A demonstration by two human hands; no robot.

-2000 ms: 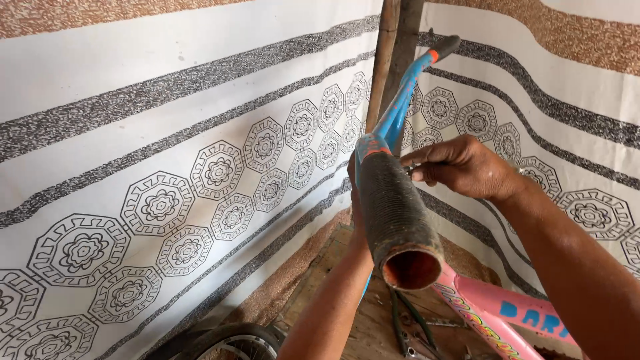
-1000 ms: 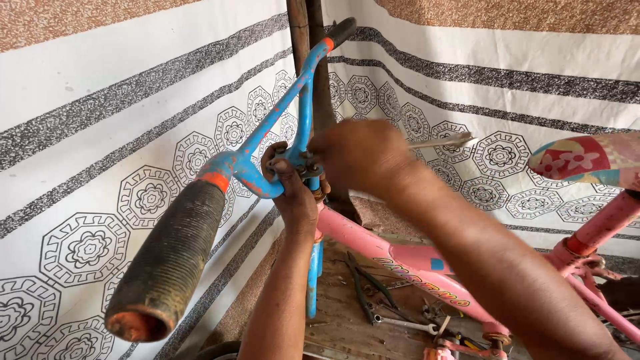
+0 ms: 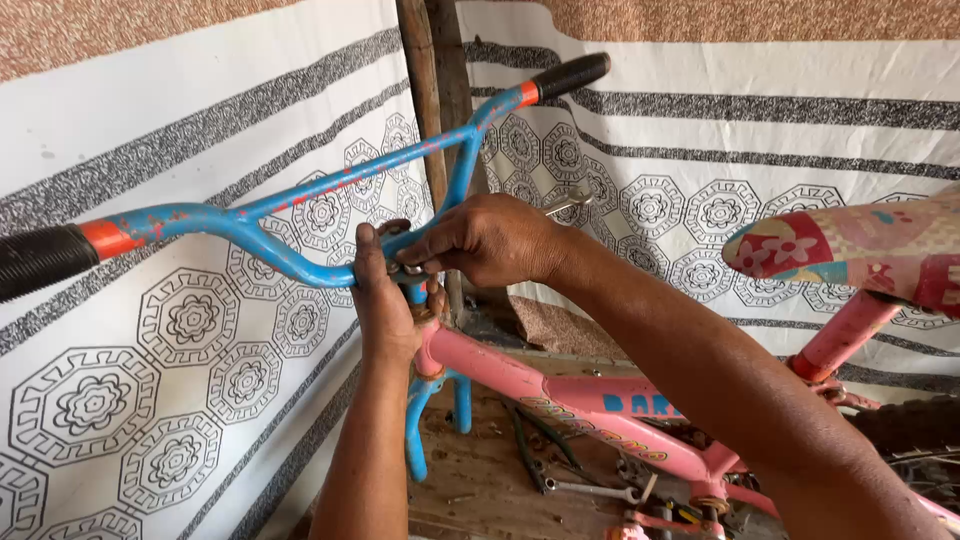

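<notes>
The blue bicycle handlebar (image 3: 311,187), with black ribbed grips and orange bands, sits on the stem above the pink bicycle frame (image 3: 487,360). My left hand (image 3: 386,300) is closed around the handlebar's middle at the stem clamp (image 3: 409,271), thumb up. The fingertips of my right hand (image 3: 487,240) pinch at a nut or bolt on the clamp. A metal combination wrench (image 3: 568,201) sticks out behind my right hand, which hides its other end. Below the head tube hangs the blue fork (image 3: 416,435), with no wheel in it.
A patterned saddle (image 3: 862,247) stands at the right, near a tire (image 3: 911,427). On the wooden floor lie another wrench (image 3: 592,490), pliers-like tool handles (image 3: 525,446) and small parts. A patterned sheet (image 3: 187,315) and wooden posts (image 3: 424,97) stand behind.
The handlebar has turned to lie more across the view. My right hand, blurred a second ago, is now at the clamp beside my left. The view has shifted.
</notes>
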